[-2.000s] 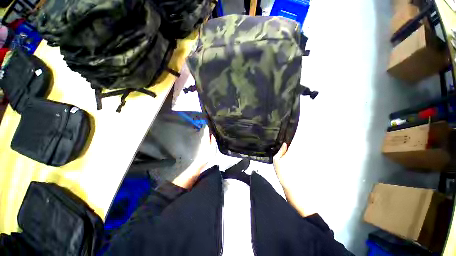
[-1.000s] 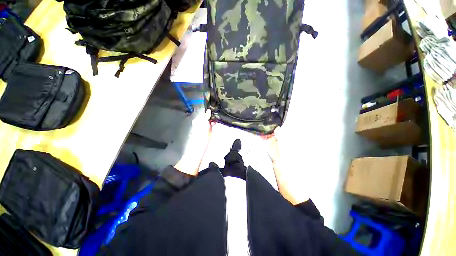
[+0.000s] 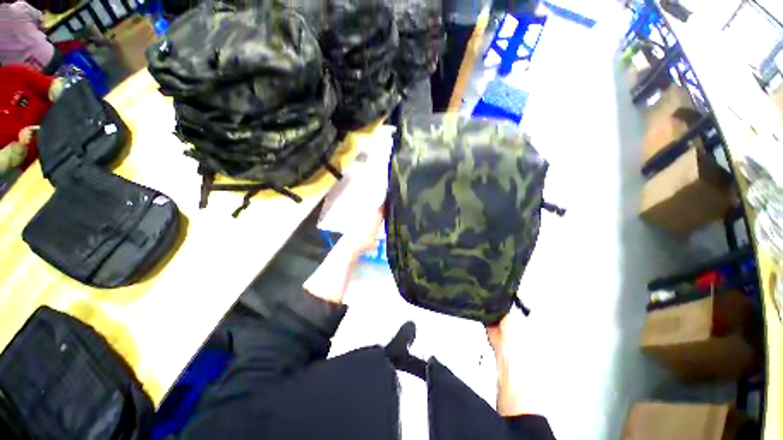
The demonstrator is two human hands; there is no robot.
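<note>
A camouflage backpack (image 3: 468,215), right side out, hangs in front of me between my two hands, its broad face towards me. Short black webbing straps stick out at its right edge. My left hand (image 3: 371,225) is at the bag's left edge, its fingers hidden behind the bag. My right hand (image 3: 498,331) holds the bottom right corner, with the fingers partly hidden and washed out by glare.
A long pale yellow table (image 3: 227,236) on the left bears stacked camouflage backpacks (image 3: 249,94) and flat black inside-out bags (image 3: 103,225). A person in red (image 3: 21,103) is at the far left. Cardboard boxes (image 3: 689,191) line the right. A blue stool (image 3: 502,99) stands beyond the bag.
The view has tilted up. My left hand has moved from the bag's bottom corner up its left side. The bag shows a different face, without the pocket seam, and sits a little further right.
</note>
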